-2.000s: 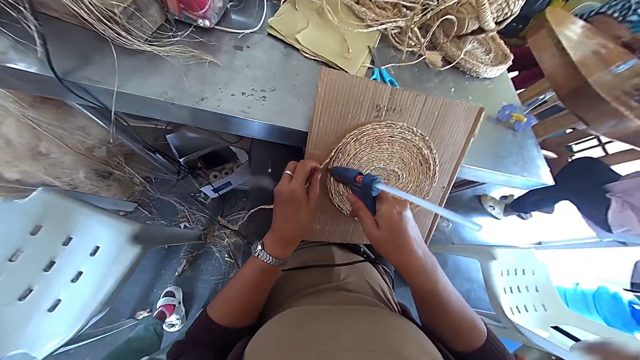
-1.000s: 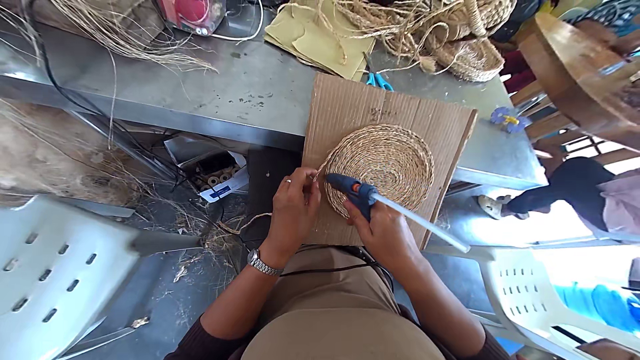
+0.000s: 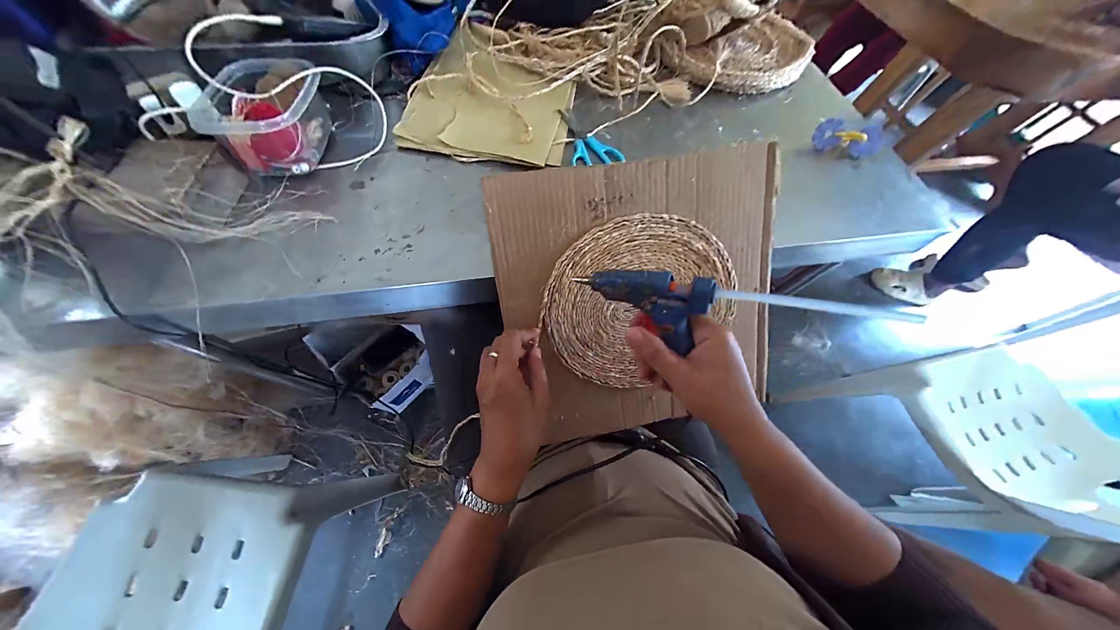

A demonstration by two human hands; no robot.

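Observation:
A round coiled mat of braided natural fibre (image 3: 586, 346) lies on a corrugated cardboard sheet (image 3: 726, 184), which rests partly on the metal table and partly over my lap. My right hand (image 3: 700, 367) grips a blue hot glue gun (image 3: 643, 289); its nozzle is over the left part of the mat, and a long glue stick (image 3: 814, 304) sticks out of its back. At the mat's left edge, my left hand (image 3: 514, 385) pinches the fibre braid between thumb and fingers. A loose length of braid (image 3: 455, 433) shows below that hand.
Turquoise-handled scissors (image 3: 598, 150) and tan sheets (image 3: 490, 105) lie beyond the cardboard, near tangled braids (image 3: 604, 52). A plastic tub (image 3: 267, 122) and loose fibres (image 3: 184, 206) are at left on the metal table (image 3: 394, 245). White plastic chairs (image 3: 192, 551) flank me; a person (image 3: 1041, 210) is at right.
The glue gun has moved off the mat's left edge, rightward over the mat. My left hand remains at the edge. The view has shifted.

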